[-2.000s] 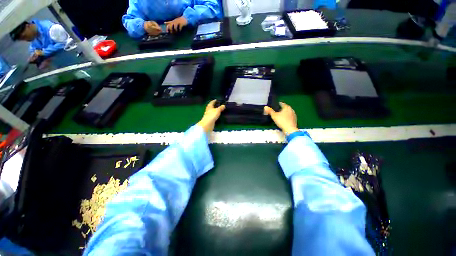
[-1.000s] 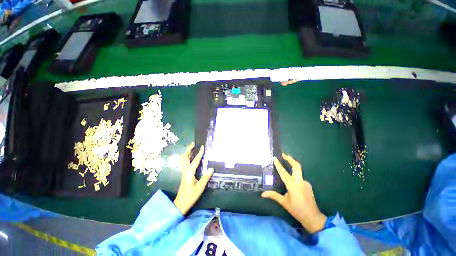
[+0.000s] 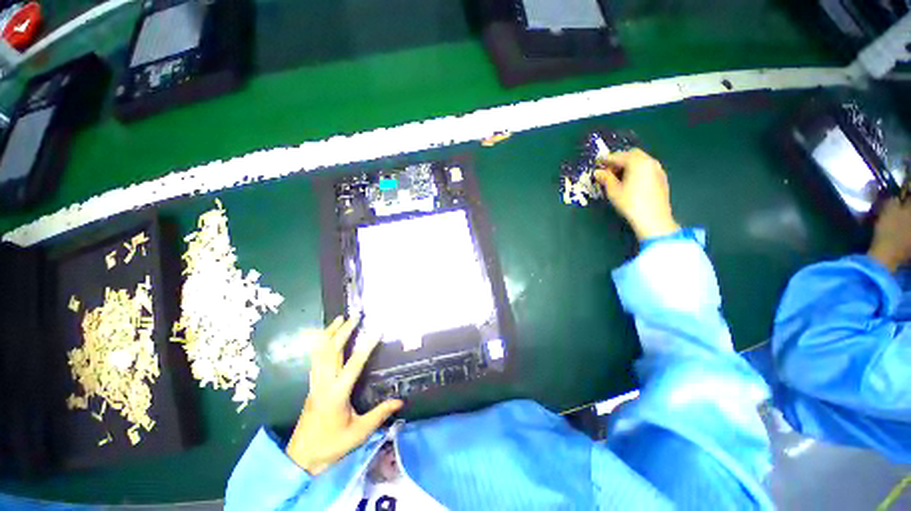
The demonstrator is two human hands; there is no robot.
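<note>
An opened tablet housing [image 3: 425, 279] lies on its dark pad on the bench, with a bright white battery in its middle and the circuit board [image 3: 405, 192] at its far end. My left hand [image 3: 338, 399] rests at its near left corner, fingers apart, holding nothing. My right hand [image 3: 639, 190] is over the bundle of wired parts [image 3: 581, 185], with thumb and finger pinched together at its pale tabs. Whether a part is between the fingertips cannot be told. My right hand and sleeve hide the dark leads.
A cream heap [image 3: 115, 359] lies in the black tray [image 3: 180, 369] at left, with a paler heap [image 3: 215, 309] beside it. More tablets [image 3: 165, 45] are on the green conveyor beyond the white strip [image 3: 330, 155]. Another person's hand [image 3: 889, 232] is at a tablet at right.
The tablet came from the conveyor onto the bench. My right hand has left its near right corner and moved right to the wired parts. My left hand stays beside it. The view has turned right.
</note>
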